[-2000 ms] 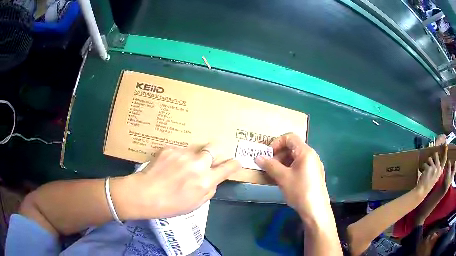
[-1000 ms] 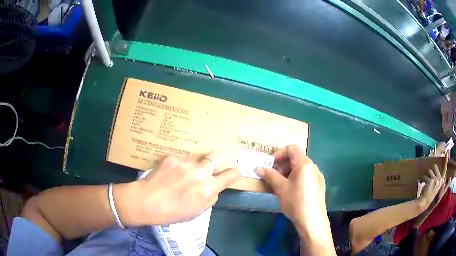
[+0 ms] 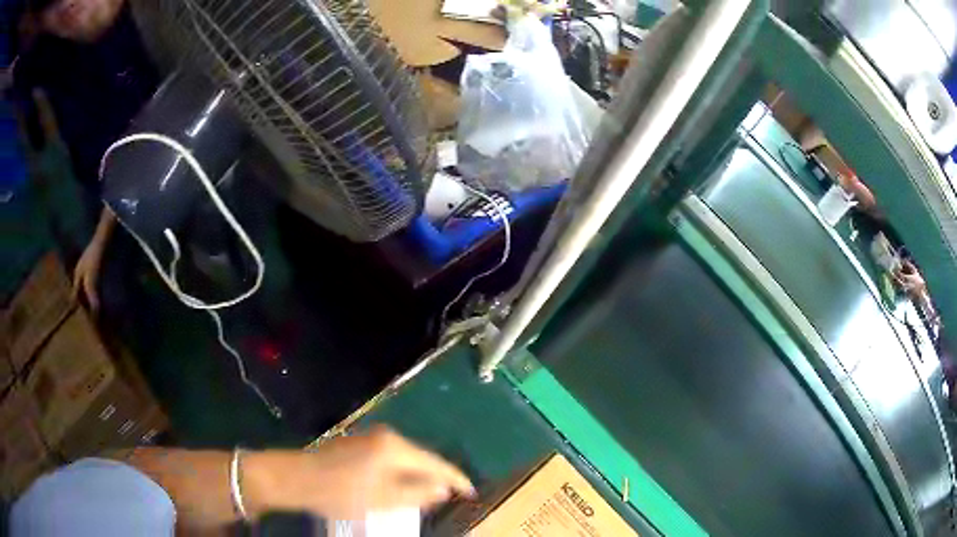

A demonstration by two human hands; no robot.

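The brown carton [image 3: 561, 506] with KEIID-like print lies on the green worktop [image 3: 462, 404] at the bottom edge, mostly cut off. My left hand [image 3: 383, 474], with a white band on the wrist, is blurred just left of the carton and appears apart from it. Part of a white label sheet [image 3: 380, 523] shows below the hand. Whether the fingers hold anything is unclear. My right hand is out of the picture.
A black fan [image 3: 315, 115], looped white cable [image 3: 236, 246] and blue bin [image 3: 451, 239] stand beyond the worktop. A white pipe [image 3: 619, 189] rises at its corner. Brown cartons [image 3: 79, 388] are stacked at left. A person [image 3: 100, 84] is behind them. A dark conveyor surface [image 3: 693, 367] lies right.
The view has swung left, bringing in the fan, person and stacked cartons. The carton has shifted to the bottom edge. My right hand and the small label have left view; my left hand is off the carton.
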